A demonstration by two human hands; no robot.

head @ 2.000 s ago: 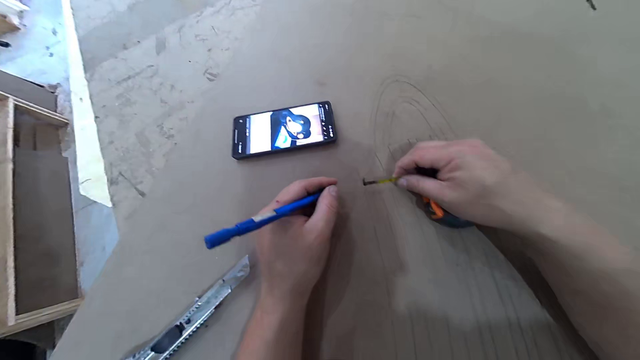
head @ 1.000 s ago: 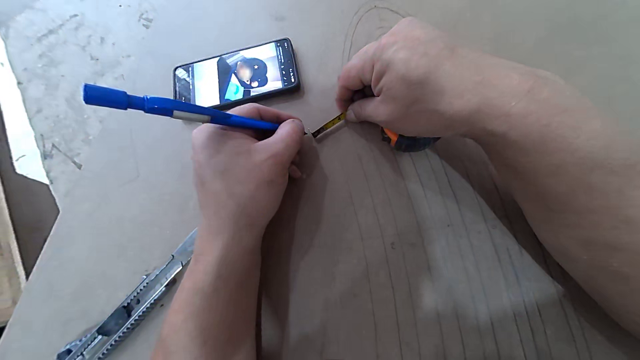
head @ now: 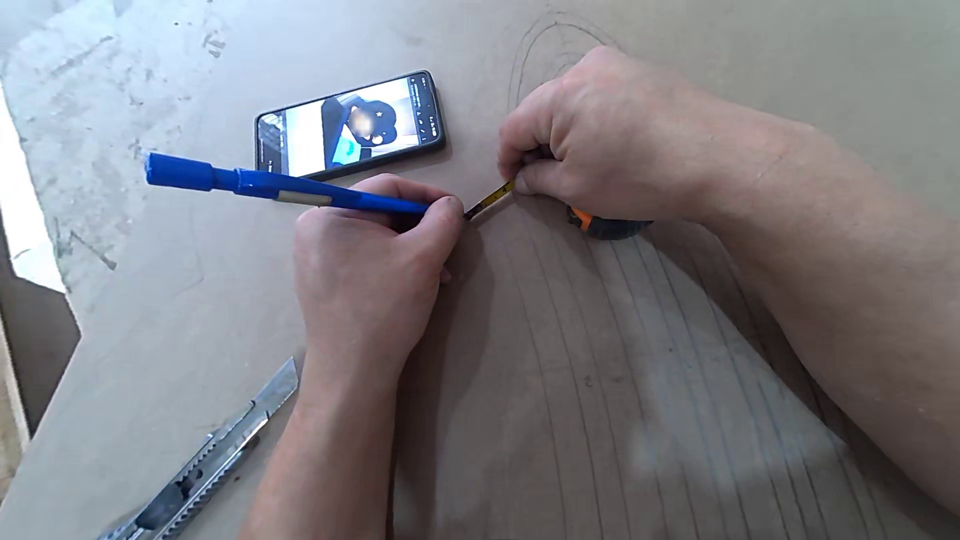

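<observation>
My left hand grips a blue pen-like marking tool near its tip, its thick end pointing up and left. At the thumb and fingertips, the tool meets the end of a yellow tape measure blade. That blade is pinched between thumb and fingers of my right hand. The orange and black tape measure case lies just under the right hand, partly hidden by it. Pencil lines run down the brown board beneath, with curved loops drawn above the right hand.
A smartphone with a lit screen lies on the board beyond my left hand. A metal snap-off utility knife, blade out, rests left of my left forearm. The board's edge shows at the far left, with a wooden frame beside it.
Since two seconds ago, the tool tip has come from apart to the tape's end, and my hands are closer together. The view has shifted nearer to the board.
</observation>
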